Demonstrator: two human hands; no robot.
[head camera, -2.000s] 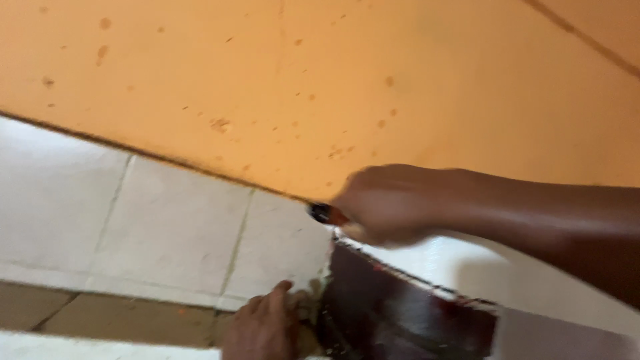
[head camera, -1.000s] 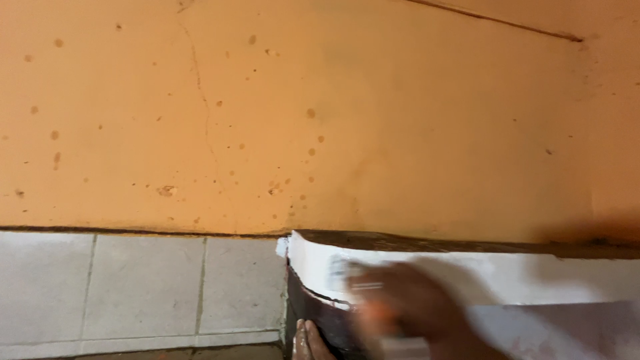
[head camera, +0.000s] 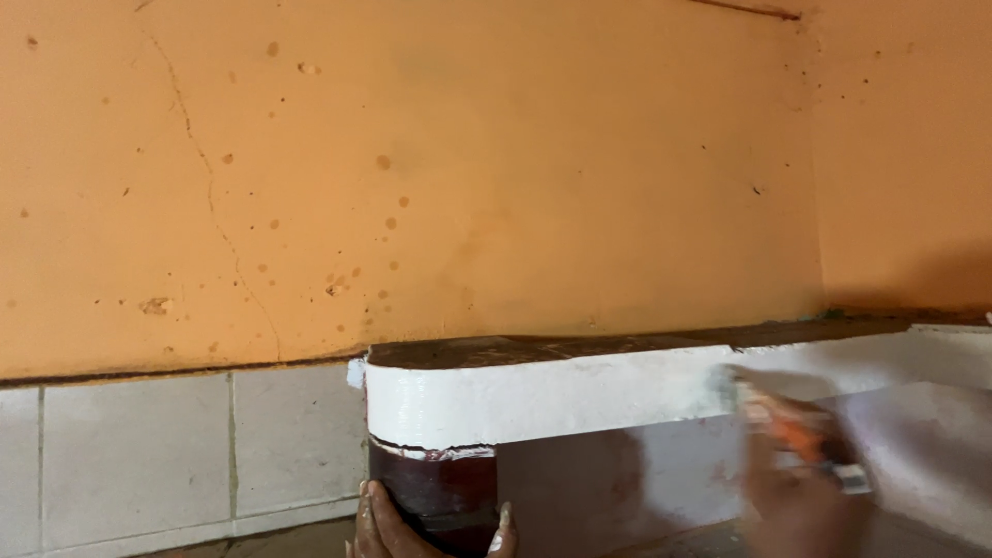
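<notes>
My right hand (head camera: 806, 496), blurred by motion, grips a paintbrush (head camera: 790, 426) with an orange part on its handle. The brush's bristles meet the white front edge of a shelf (head camera: 542, 395), whose left end is rounded. Beneath that rounded end is a dark maroon curved support (head camera: 434, 496) with a streak of white along its top. The spread fingers of my left hand (head camera: 395, 527) rest around the lower part of this support, and white paint marks one fingertip. The palm is below the frame.
An orange wall (head camera: 504, 170) with spots and a crack rises behind the shelf and meets another wall at the right. Pale wall tiles (head camera: 139, 449) line the left. Below the shelf, a surface (head camera: 682, 465) shows patches of white and maroon.
The right hand with the brush has moved right along the shelf's white edge, away from the rounded end. The left hand stays at the maroon support. The view has shifted since the oldest frame.
</notes>
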